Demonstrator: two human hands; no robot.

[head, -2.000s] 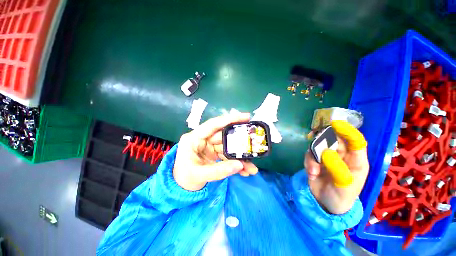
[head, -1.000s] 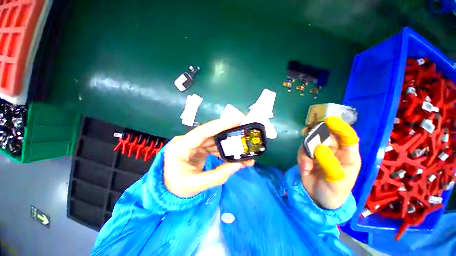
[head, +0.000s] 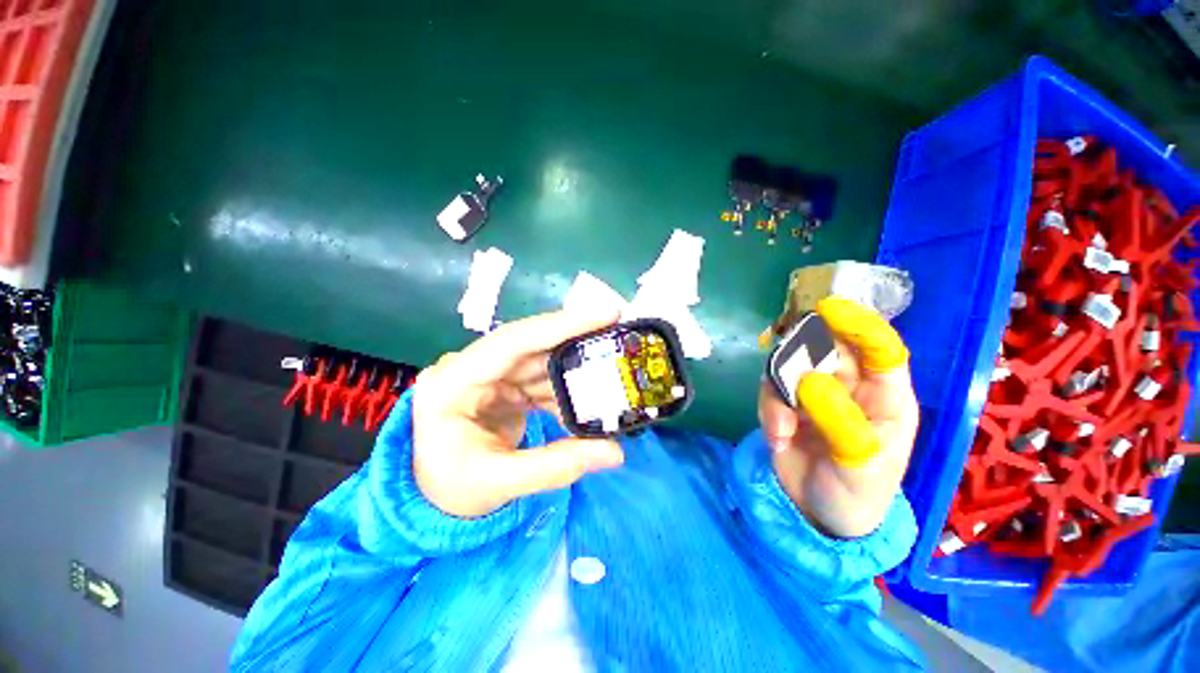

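My left hand (head: 490, 427) holds an open black rounded-square housing (head: 621, 379) by its left side, between thumb and fingers. Its inside faces up, white on the left and gold-yellow on the right. My right hand (head: 842, 414), with yellow finger cots on two fingers, pinches a small dark module with a pale face (head: 800, 356). The two hands are apart, and the module does not touch the housing. A similar small white-and-black module with a tail (head: 462, 214) lies on the green surface.
White wipes (head: 486, 288) lie behind the hands. Dark modules with gold ends (head: 782, 195) and a beige-white container (head: 842, 285) are right of centre. A blue bin (head: 957, 184) of red clamps stands right. A black tray (head: 217, 487), green bin (head: 116, 355) and red-orange tray (head: 29, 118) are left.
The whole view has shifted, so surroundings appear further left. The housing has been tilted and turned in my left hand, showing its inside more squarely than a second ago. My right hand keeps its grip.
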